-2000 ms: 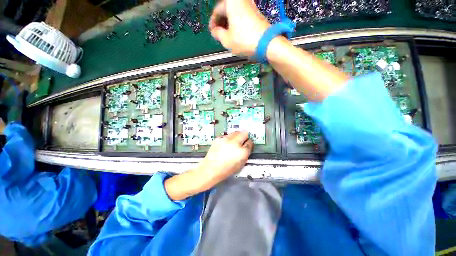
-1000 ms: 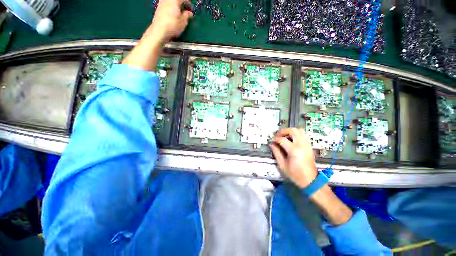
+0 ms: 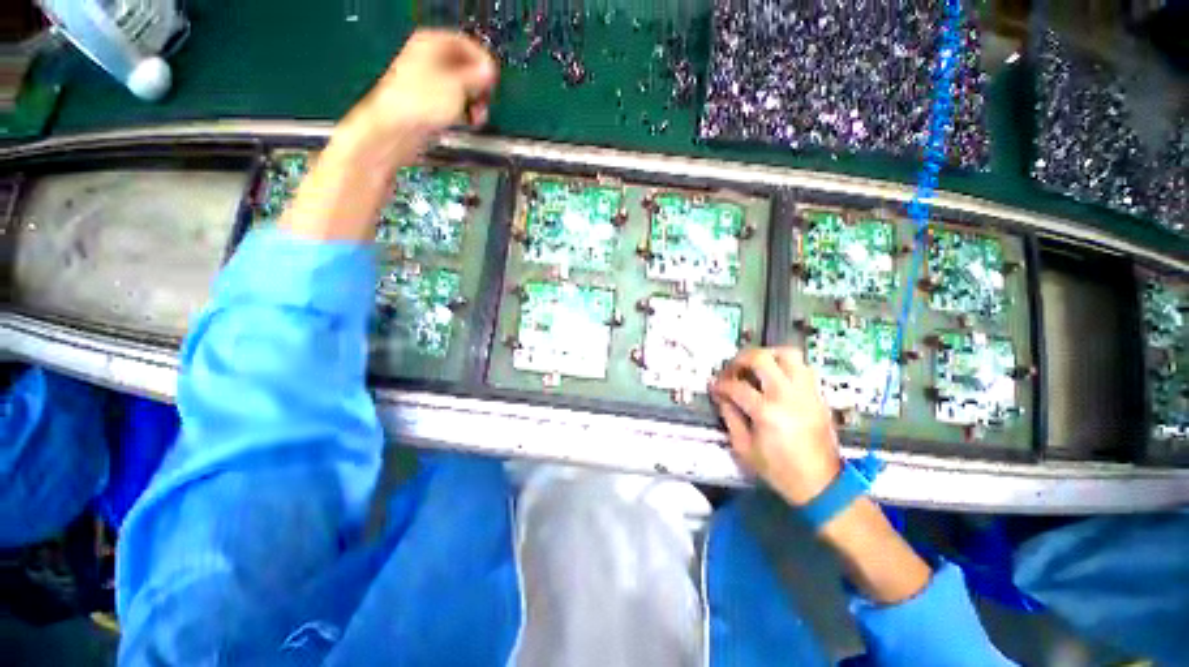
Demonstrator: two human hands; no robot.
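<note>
Green circuit boards sit in pallets on the line; the middle pallet (image 3: pixel 629 267) holds several. My right hand (image 3: pixel 782 424), with a blue wrist strap (image 3: pixel 835 495), is at the near right corner of the middle pallet's lower right board (image 3: pixel 691 341). Its fingers are bent together; whether they hold a part is hidden. My left hand (image 3: pixel 437 89) is over the green mat beyond the line, left of the loose component pile (image 3: pixel 541 39). Its fingers are curled and blurred, and I cannot tell whether a part is in them.
The left forearm crosses the left pallet (image 3: pixel 480 280). A blue coiled cord (image 3: pixel 928 170) crosses the right pallet (image 3: pixel 909 326). A wide mass of components (image 3: pixel 848 78) lies behind the far rail. A white fan (image 3: pixel 124 39) is at top left. Another person's blue sleeve (image 3: pixel 1108 573) shows at lower right.
My right hand has come back from the parts to the middle pallet. My left hand has left the boards, reached the pile, then drawn slightly left and nearer. The view has shifted.
</note>
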